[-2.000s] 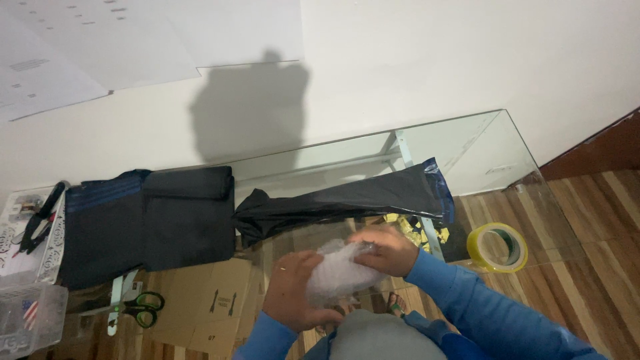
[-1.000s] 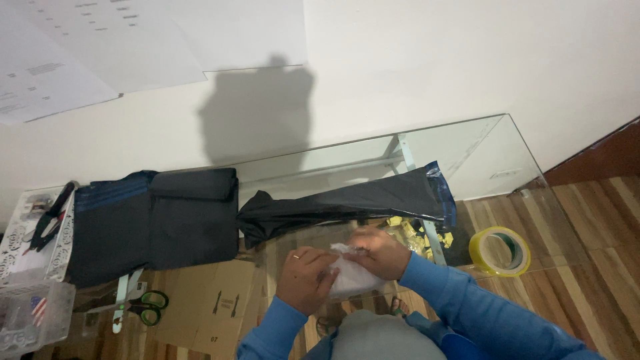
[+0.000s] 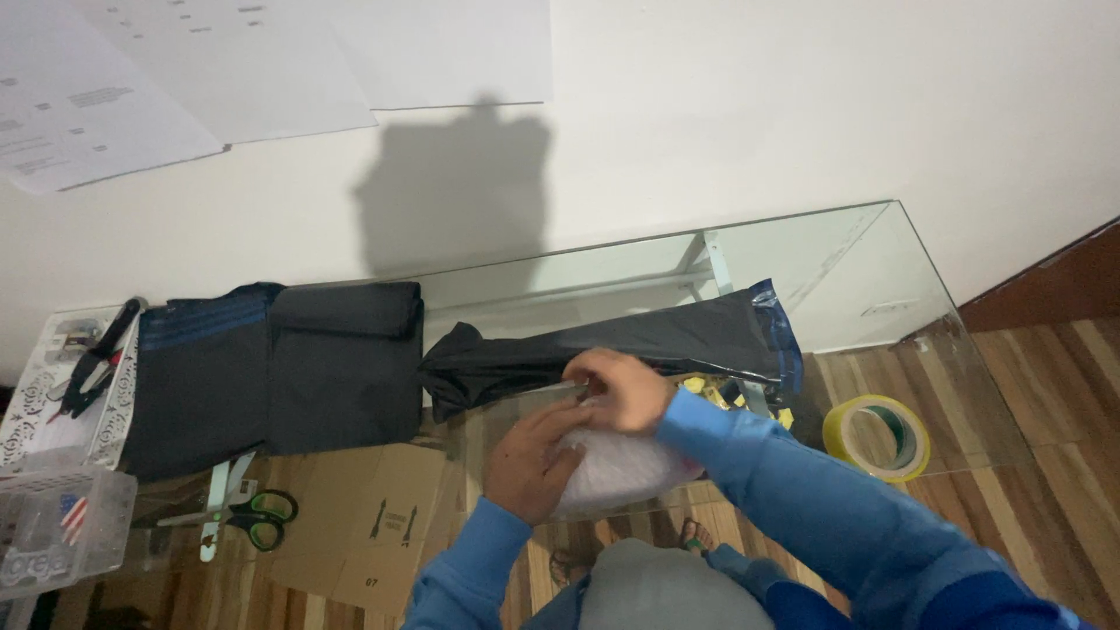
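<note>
A white, translucent plastic-wrapped bundle (image 3: 626,468) lies at the near edge of the glass shelf, in front of me. My left hand (image 3: 534,464) grips its left end, thumb and fingers around the plastic. My right hand (image 3: 623,391) is bent over the bundle's upper left part, fingers curled at the plastic close to the left fingertips; what they pinch is hidden. Just beyond both hands lies a long black plastic bag (image 3: 612,337) with a blue edge. Small yellow-and-black pieces (image 3: 726,392) show beside my right wrist.
Folded black plastic mailers (image 3: 341,376) lie left on the glass shelf (image 3: 840,280). Green-handled scissors (image 3: 262,518), cutting pliers (image 3: 92,372) and a clear plastic organizer box (image 3: 66,525) are further left. A yellow tape roll (image 3: 877,437) sits right. Cardboard (image 3: 350,516) shows below the glass.
The bundle's wrapped body now shows to the right of my left hand, below my right hand. Both hands have shifted on the plastic and stay close together.
</note>
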